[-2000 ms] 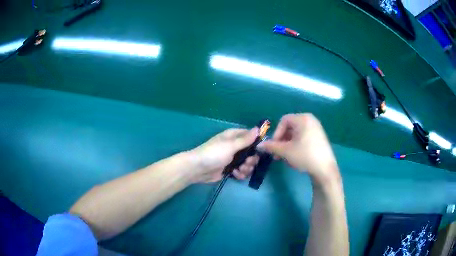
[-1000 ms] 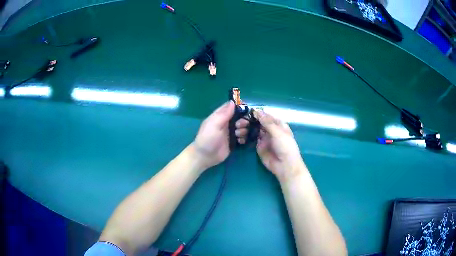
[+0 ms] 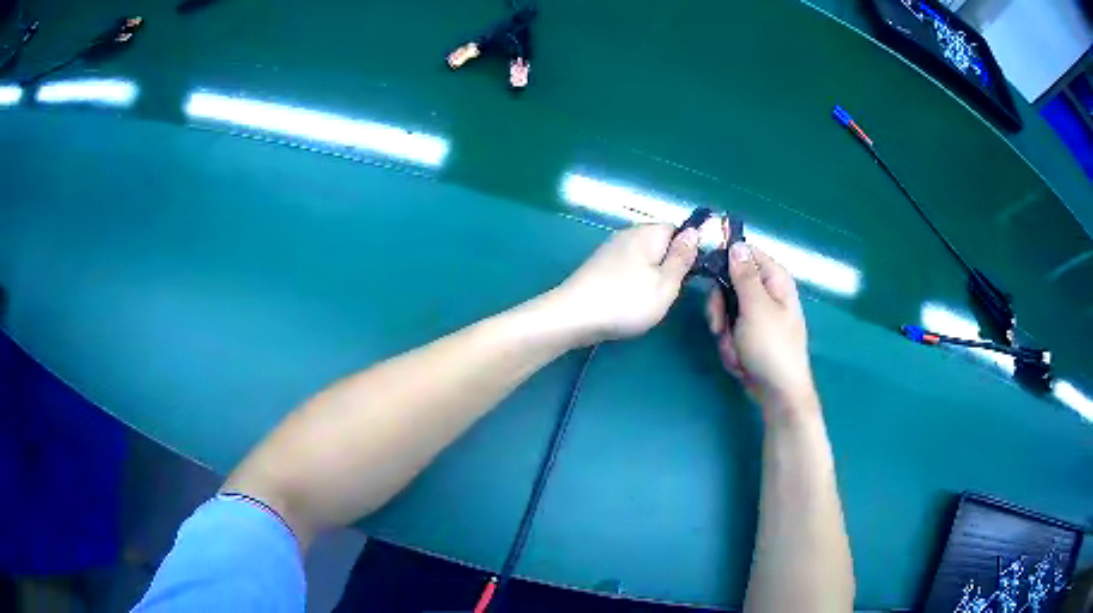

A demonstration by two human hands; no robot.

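Observation:
My left hand (image 3: 635, 281) grips one half of a black clamp (image 3: 716, 261) over the front part of the green bench. My right hand (image 3: 764, 317) holds the other half. The two halves meet between my fingertips, with copper-coloured tips at the top. Fingers hide much of the clamp, and I cannot make out a spring. A black cable (image 3: 551, 455) runs from under my left hand to the near edge, with a red part (image 3: 485, 595) at its lower end.
A spread clamp with copper tips (image 3: 518, 72) lies on the far green strip. Leads with blue and red ends (image 3: 917, 216) lie at the right. Black trays of silver springs stand near right (image 3: 1001, 557) and far right (image 3: 947, 48). More leads lie far left.
My right hand has gone from the clamp's nose to gripping its other half. The view has shifted. The spread clamp has come into view on the far strip.

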